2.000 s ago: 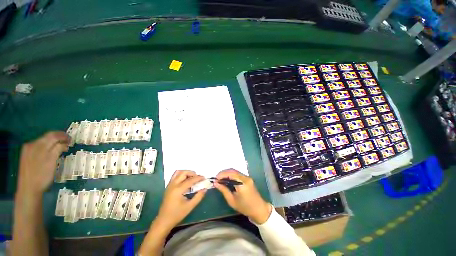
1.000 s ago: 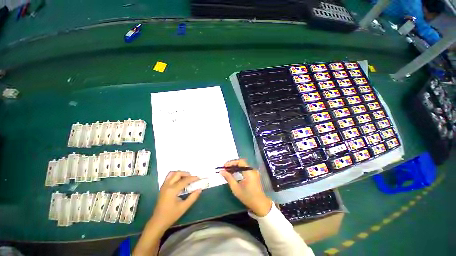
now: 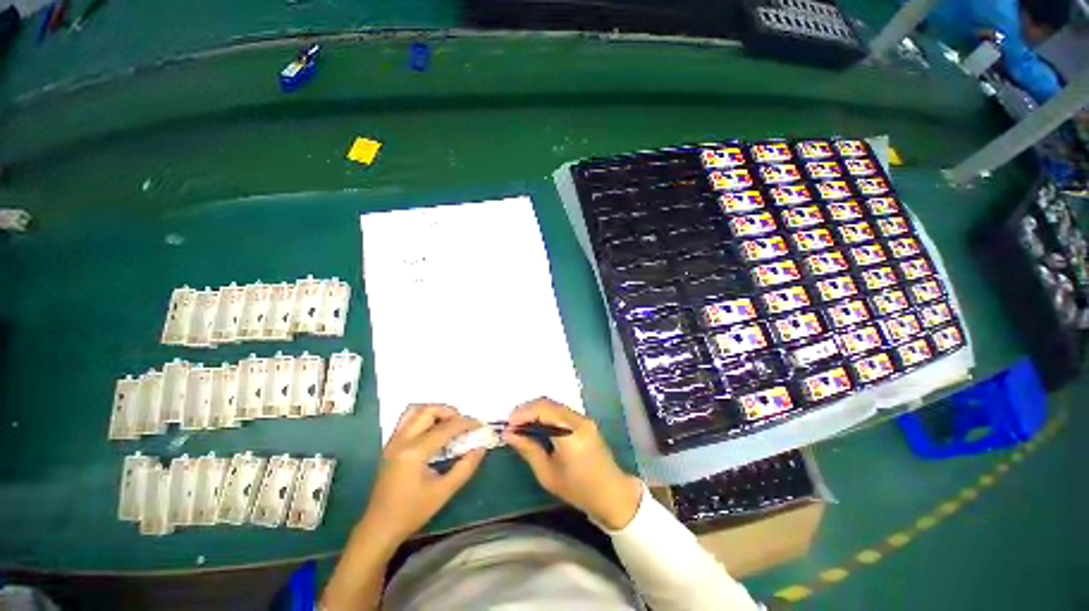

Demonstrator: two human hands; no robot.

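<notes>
My left hand [image 3: 418, 468] holds a small white plastic housing [image 3: 475, 440] over the lower edge of the white paper [image 3: 466, 310]. A dark strip shows under the housing at my left fingers; I cannot tell what it is. My right hand [image 3: 567, 460] holds a slim black tool [image 3: 543, 429], its tip end at the housing's right end. Three rows of cream-white housings [image 3: 257, 313] stand at the left. The black blister tray [image 3: 669, 263] at the right holds pieces with red, yellow and blue faces [image 3: 776, 273]; its left pockets hold none of these.
An open carton [image 3: 764, 537] with black contents sits below the tray. A blue plastic object [image 3: 979, 418] is at the right. A yellow square [image 3: 364, 150] and small blue items [image 3: 301, 68] lie beyond the paper. A person in blue [image 3: 997, 42] is at the far right.
Another person's arm at the left has gone since two seconds ago. Since one second ago, my right hand has moved the black tool back against the housing.
</notes>
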